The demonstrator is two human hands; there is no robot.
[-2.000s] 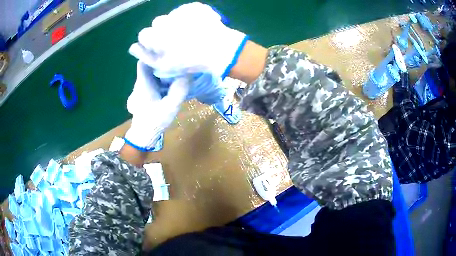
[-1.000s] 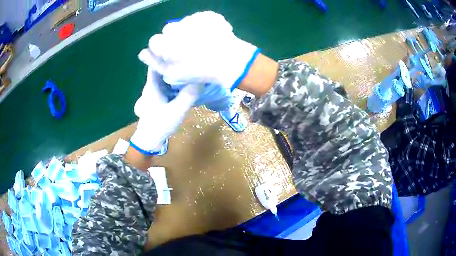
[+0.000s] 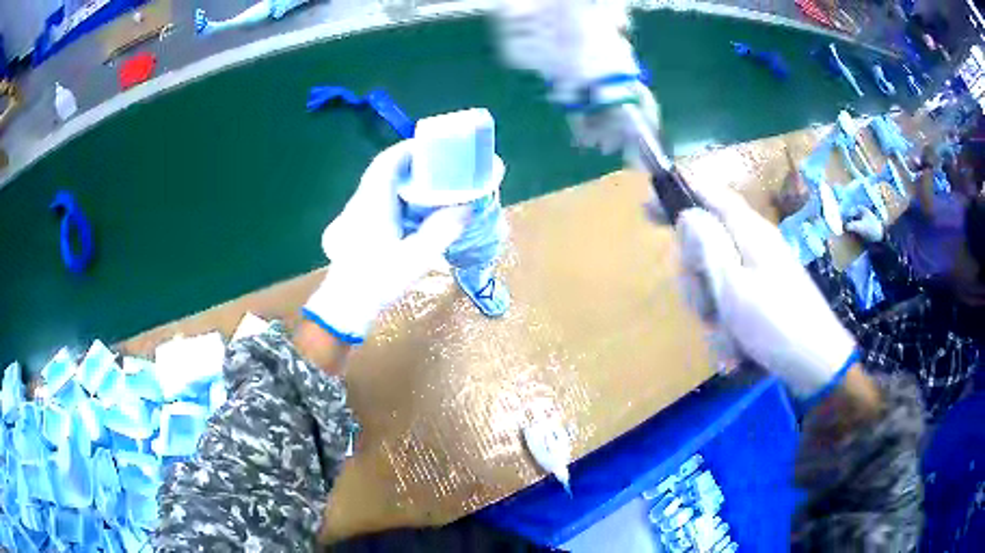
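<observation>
My left hand (image 3: 378, 243), in a white glove with a blue cuff edge, grips the light-blue figure lower body (image 3: 472, 243), which stands upright on the bench with one foot showing. A pale-blue waist insert (image 3: 454, 154) sits in its top, its box part sticking up above a flanged rim. My right hand (image 3: 756, 297), also gloved, holds the hammer (image 3: 672, 194) by its black handle. The hammer's head, padded with a white glove, is raised at the top of the picture, up and right of the insert, and is blurred.
A heap of pale-blue inserts (image 3: 108, 432) lies at left. A white squeeze bottle (image 3: 549, 445) lies near the bench's front edge, above a blue bin (image 3: 745, 432) with small parts. Dark-blue parts (image 3: 73, 232) ride the green belt. Figure parts (image 3: 837, 205) and a person are at right.
My right hand has left the insert and moved right, and now holds the raised hammer. The insert's top is uncovered. My left hand still grips the lower body. The bin's small parts have come into view.
</observation>
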